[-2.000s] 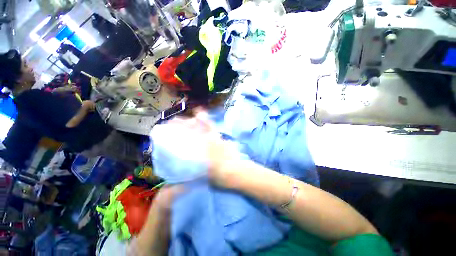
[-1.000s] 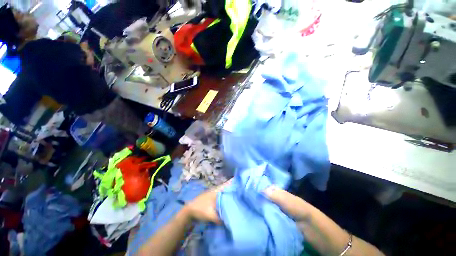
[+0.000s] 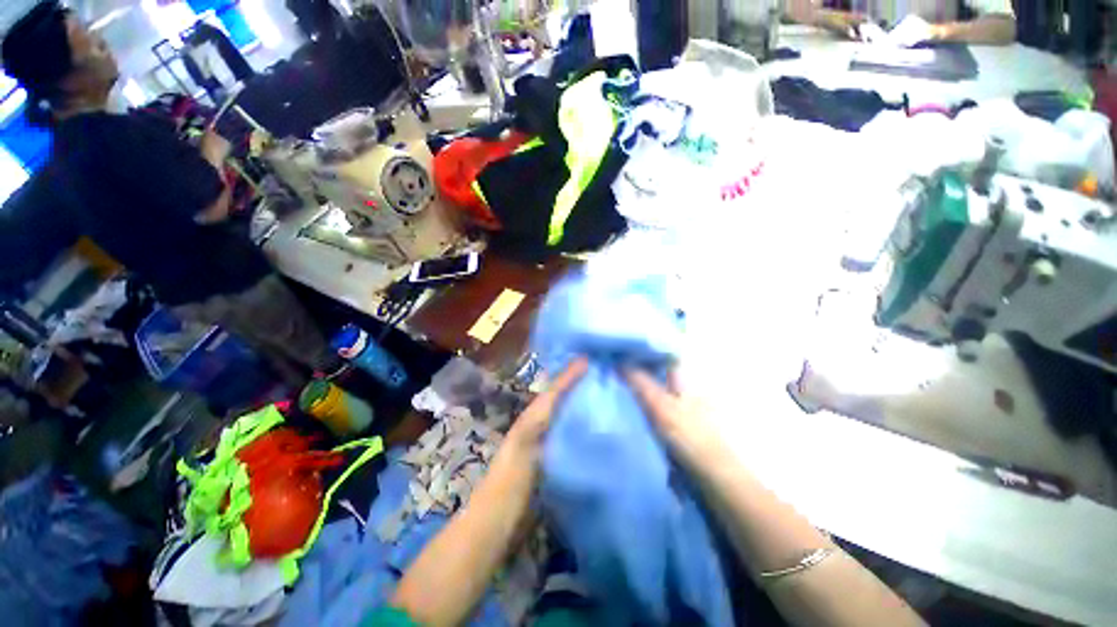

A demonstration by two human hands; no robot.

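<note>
A light-blue garment (image 3: pixel 613 453) hangs bunched between my two hands, in front of my body and at the left edge of the white table. Its upper part is blurred. My left hand (image 3: pixel 554 398) grips it from the left side. My right hand (image 3: pixel 661 404) grips it from the right side. The garment's folds hide some of the fingertips.
The sewing machine (image 3: pixel 980 263) stands on the white table (image 3: pixel 955 490) at right, with thin dark snips (image 3: pixel 1023 478) in front. Grey-beige cut pieces (image 3: pixel 453 459), a neon and orange-red bundle (image 3: pixel 282 490) and a phone (image 3: pixel 445 267) lie left. A person (image 3: pixel 135 184) stands beyond.
The garment and both hands have moved up. The blue cloth that was spread over the table edge is now gathered between my hands. The view has shifted, showing more of the table's back.
</note>
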